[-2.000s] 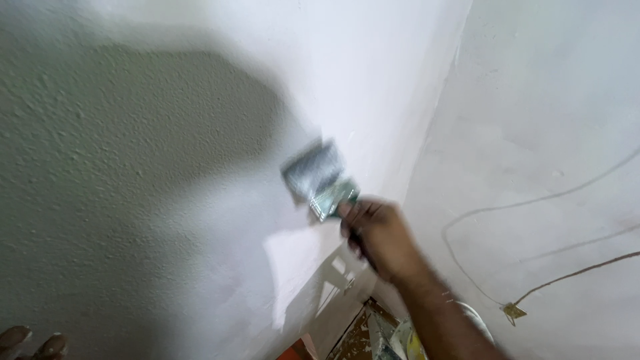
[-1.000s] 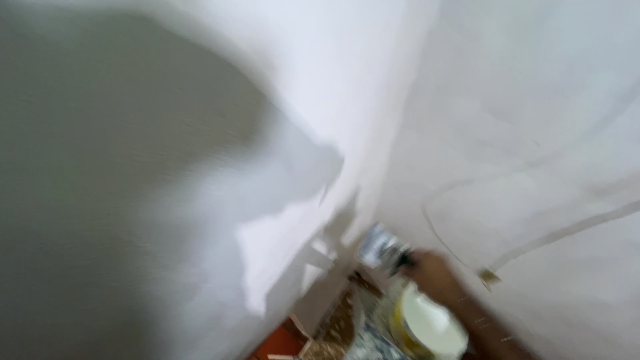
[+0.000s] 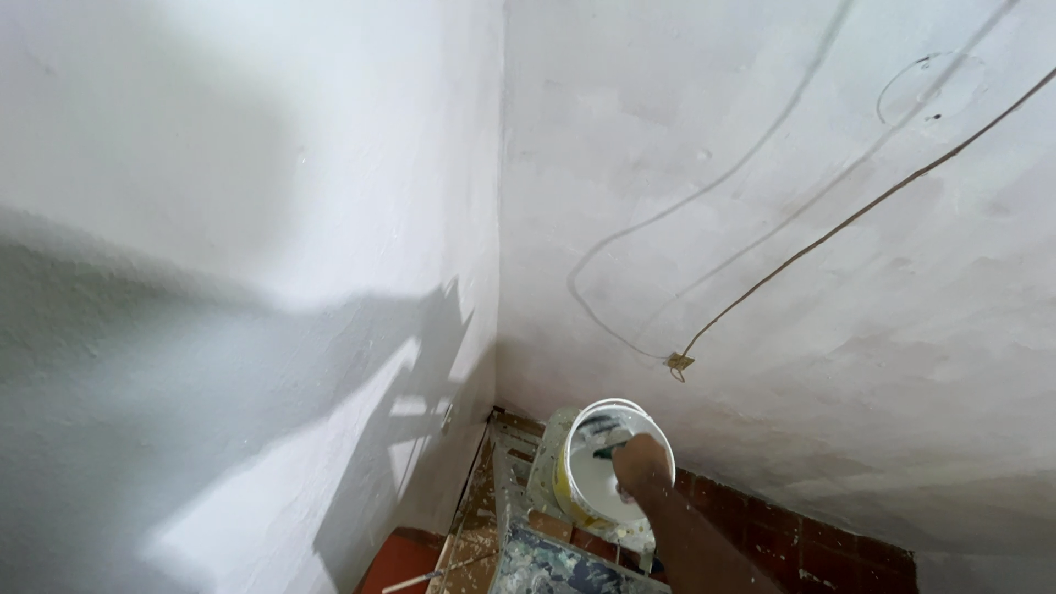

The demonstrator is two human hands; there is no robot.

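Observation:
My right hand point(image 3: 642, 466) is over the mouth of a white plastic bucket point(image 3: 563, 487) with yellow on its side, closed around the green handle of a wide paintbrush point(image 3: 609, 450). The brush is inside the bucket, near its far wall, above or in white paint point(image 3: 594, 483); whether the bristles touch the paint cannot be told. Beneath the bucket is a paint-spattered stand or stepladder top point(image 3: 544, 462). My left hand is out of the picture. White wall point(image 3: 371, 165) rises on the left and meets another pale wall point(image 3: 742, 247) at a corner.
A brown cord point(image 3: 825, 239) runs down the right wall to a small outlet box point(image 3: 680, 361). Below are a paint-stained step point(image 3: 561, 565), a thin stick point(image 3: 437, 573), a red-orange object point(image 3: 404, 561) and red floor tiles point(image 3: 767, 528). Shadows fall across the left wall.
My right hand has brought the brush from the left wall down into the bucket. My left hand, at the lower left edge two seconds ago, has left the view. The view has shifted to the right.

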